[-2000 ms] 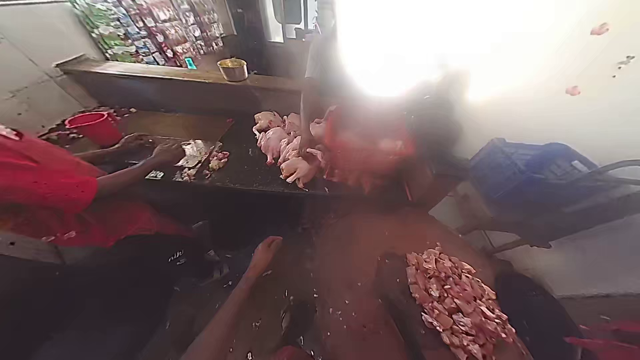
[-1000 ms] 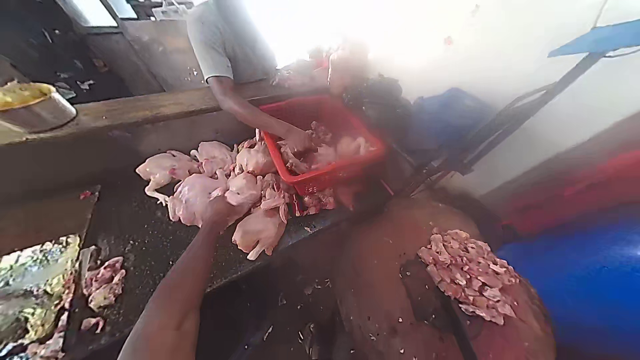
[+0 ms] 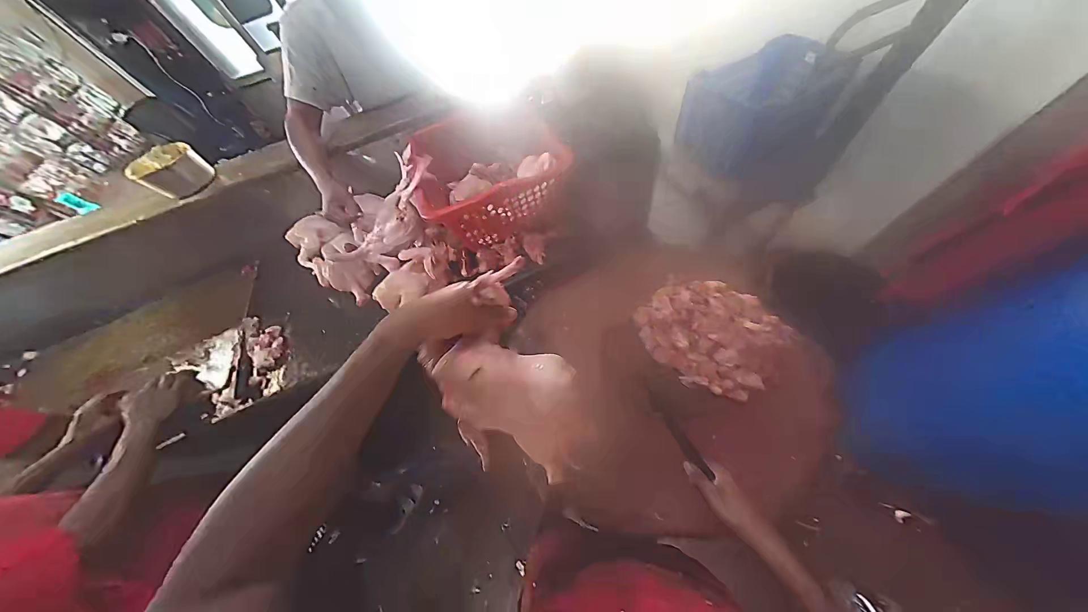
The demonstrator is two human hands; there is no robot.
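My left hand [image 3: 476, 308] is closed on one end of a plucked whole chicken [image 3: 510, 395], which hangs below it beside a round chopping block [image 3: 765, 450]. My right hand [image 3: 714, 484] grips the handle of a dark-bladed knife or cleaver [image 3: 684, 442] over the near part of the block. A heap of cut meat pieces [image 3: 714, 336] lies on the block's far part. Beyond my left hand, more plucked chickens [image 3: 348, 255] are piled on the dark counter, against a red perforated plastic basket [image 3: 493, 204] that holds chicken. Haze blurs the block and blade.
Across the counter a co-worker's hand [image 3: 340, 202] touches the pile. At the left, another co-worker's hands [image 3: 153, 404] are near meat scraps [image 3: 263, 353] on a board. A yellow-rimmed metal bowl [image 3: 174, 170] stands on the ledge. Blue crate [image 3: 748, 102] and large blue surface [image 3: 977, 382] lie rightward.
My left hand was on the piled chickens a second ago; it now holds one chicken nearer the block. My right hand with the blade has come into view. The view has shifted.
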